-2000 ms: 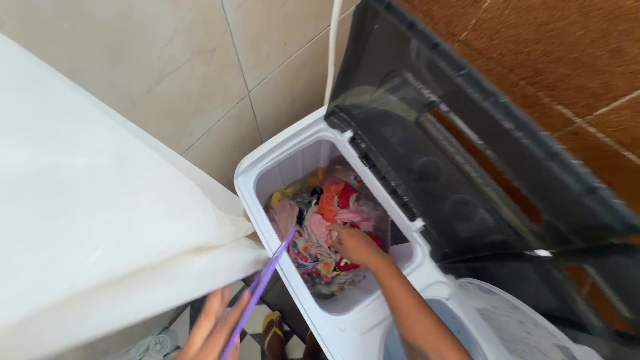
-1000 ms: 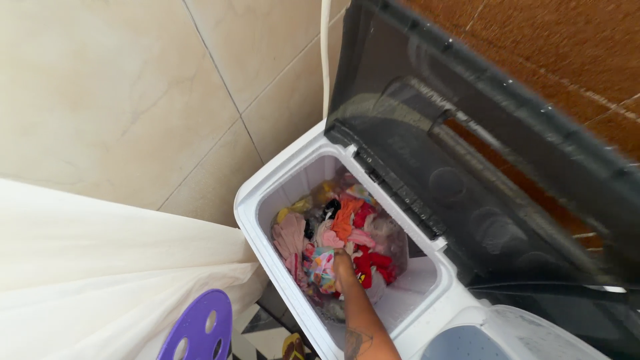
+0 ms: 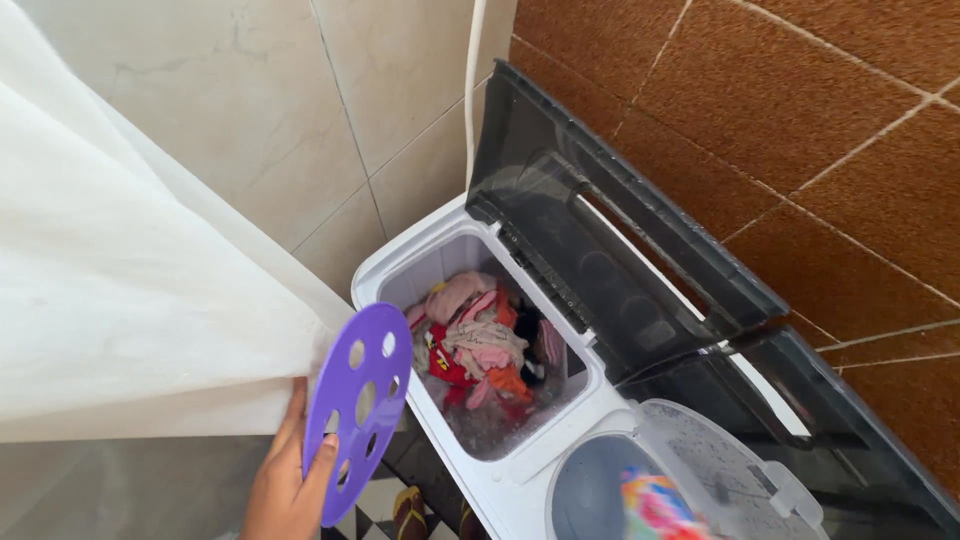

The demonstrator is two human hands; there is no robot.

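My left hand (image 3: 289, 480) grips the edge of a purple plastic disc (image 3: 358, 412) with round holes, held upright beside the wash tub, against a white curtain. Wet clothes (image 3: 480, 345) in pink, red, orange and black lie in water in the tub of a white twin-tub washing machine (image 3: 450, 457). A blurred multicoloured cloth (image 3: 660, 506) is over the round spin tub (image 3: 592, 480) at the bottom edge. My right hand cannot be seen.
The dark see-through lid (image 3: 622, 240) stands raised against the brown tiled wall. A clear inner lid (image 3: 720, 457) is raised by the spin tub. The white curtain (image 3: 135, 262) hangs at left. A white hose (image 3: 472, 97) runs up the wall. A sandalled foot (image 3: 409, 510) shows below.
My right hand, in the clothes before, has left the wash tub and the view. The multicoloured cloth, earlier among the clothes, is now by the spin tub. More of the purple disc shows.
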